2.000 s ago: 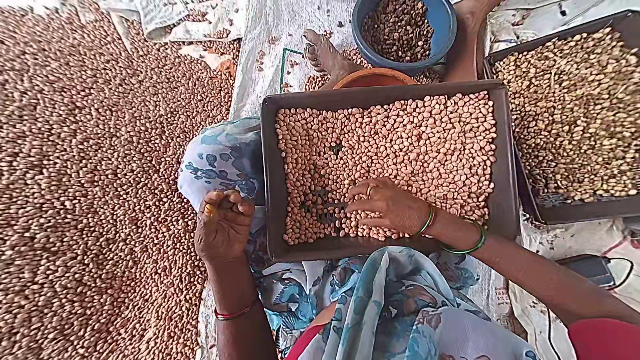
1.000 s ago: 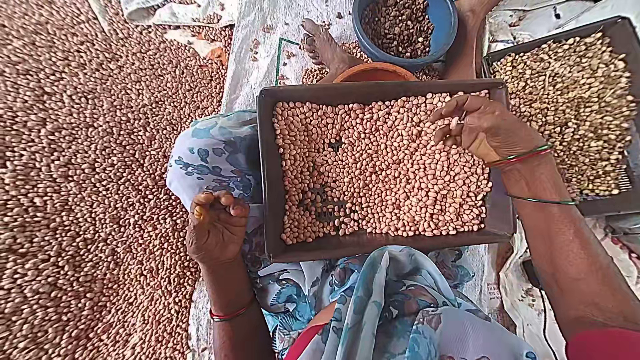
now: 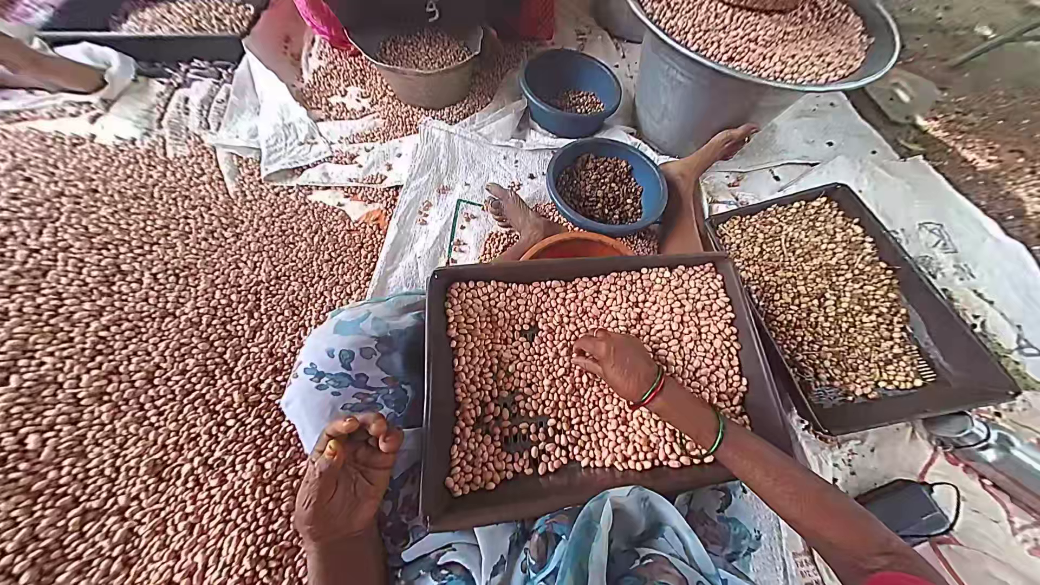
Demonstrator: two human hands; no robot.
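Observation:
A dark rectangular tray (image 3: 439, 382) of pinkish-brown nut kernels (image 3: 674, 366), perhaps peanuts, rests on my lap. Gaps among the kernels at its left show a slotted bottom. My right hand (image 3: 621, 363) reaches over the middle of this tray, its fingertips down at the kernels; whether they pinch one cannot be told. Palm up, my left hand (image 3: 349, 471) is raised just left of the tray, over the patterned cloth, with fingers curled. Its palm is partly hidden, and I cannot tell if it holds anything small.
A great spread of kernels (image 3: 162, 349) covers the floor at left. Beyond the tray are an orange bowl (image 3: 577, 245), blue basins (image 3: 559, 191) and a large metal tub (image 3: 691, 106). At right lie a second dark tray (image 3: 959, 357), a black pouch (image 3: 910, 508) and a metal bottle (image 3: 987, 447).
My right hand lifted from the kernels to the tray's upper right, then came back down to its middle. My left hand has stayed beside the tray. The view now reaches farther forward.

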